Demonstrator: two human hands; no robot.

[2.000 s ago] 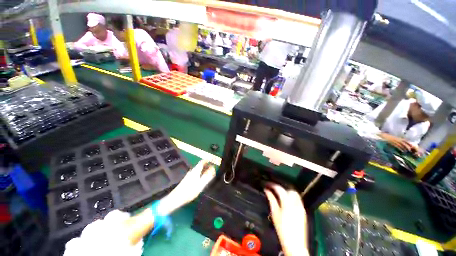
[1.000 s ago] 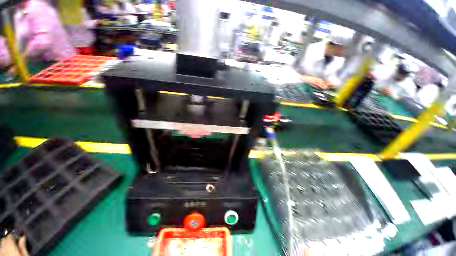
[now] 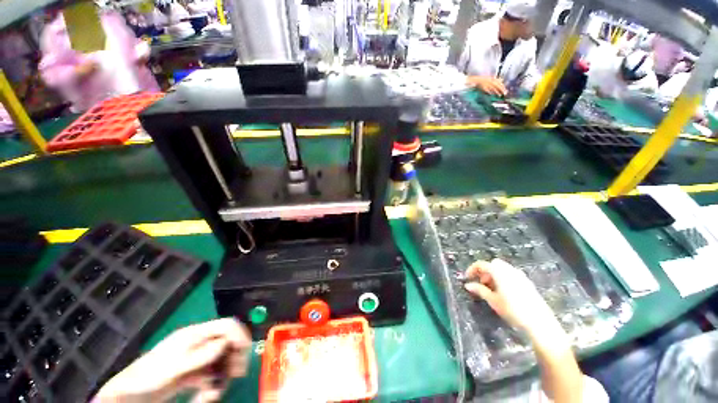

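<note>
The black press (image 3: 311,268) stands in front of me, its silvery ram plate (image 3: 295,211) low over the base. My left hand (image 3: 185,358) is blurred at the lower left, between the foam tray and the red-orange parts tray (image 3: 272,358). Its fingers are curled; a dark spot shows beneath them, but I cannot tell whether it is a held part. My right hand (image 3: 508,293) is over the clear blister tray (image 3: 504,236) right of the press. Its thumb and fingertips are close together at a small dark part; I cannot tell whether they grip it.
A black foam tray (image 3: 161,283) with dark parts in its pockets lies at left. A clear air hose (image 3: 441,275) hangs between press and blister tray. A red tray (image 3: 110,118) lies across the green conveyor (image 3: 488,161). White strips lie at right. A person in white works opposite.
My view has turned right. My right hand has left the press and is now over the blister tray. My left hand has moved from the foam tray towards the red-orange tray. The ram plate is lower.
</note>
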